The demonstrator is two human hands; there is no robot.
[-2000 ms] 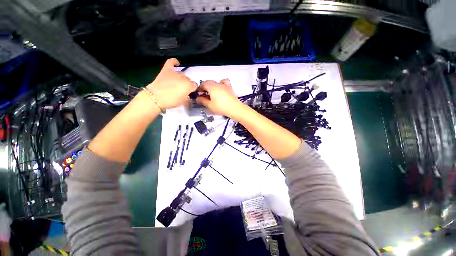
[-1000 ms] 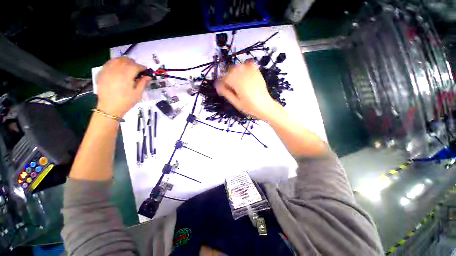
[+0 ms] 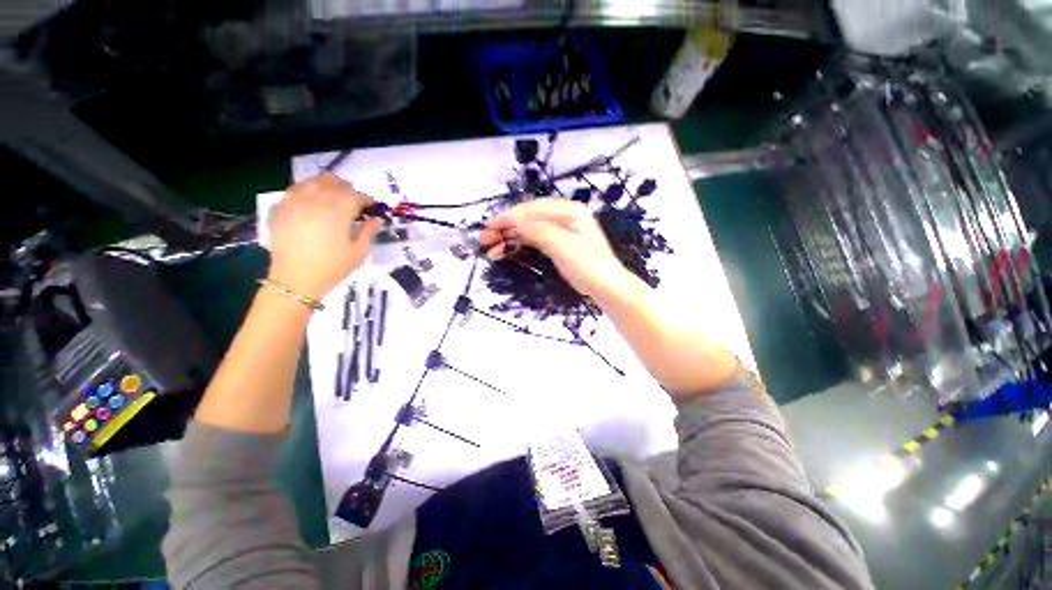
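A black wire harness (image 3: 434,361) runs across the white board (image 3: 554,398), with thin tie tails sticking out to its right. My left hand (image 3: 317,234) is closed around the black end of the harness beside short red wires (image 3: 403,211). My right hand (image 3: 554,240) is at the harness near its bend, fingertips together on the line; a thin dark piece seems to be between them, too small to name. A tangled pile of black clip ties (image 3: 629,236) lies partly under my right hand. Several black strips (image 3: 362,340) and a small black part (image 3: 408,284) lie left of the harness.
A blue bin (image 3: 551,90) with dark pieces and a bottle (image 3: 693,72) stand beyond the board. A boxy device (image 3: 110,346) with coloured marks is at left. Clear plastic with harnesses (image 3: 923,242) is at right. A metal frame crosses the upper left.
Both hands were close together at the upper left of the board, then moved apart. My left hand now holds the end beside the red wires. My right hand went to the pile, then to the harness.
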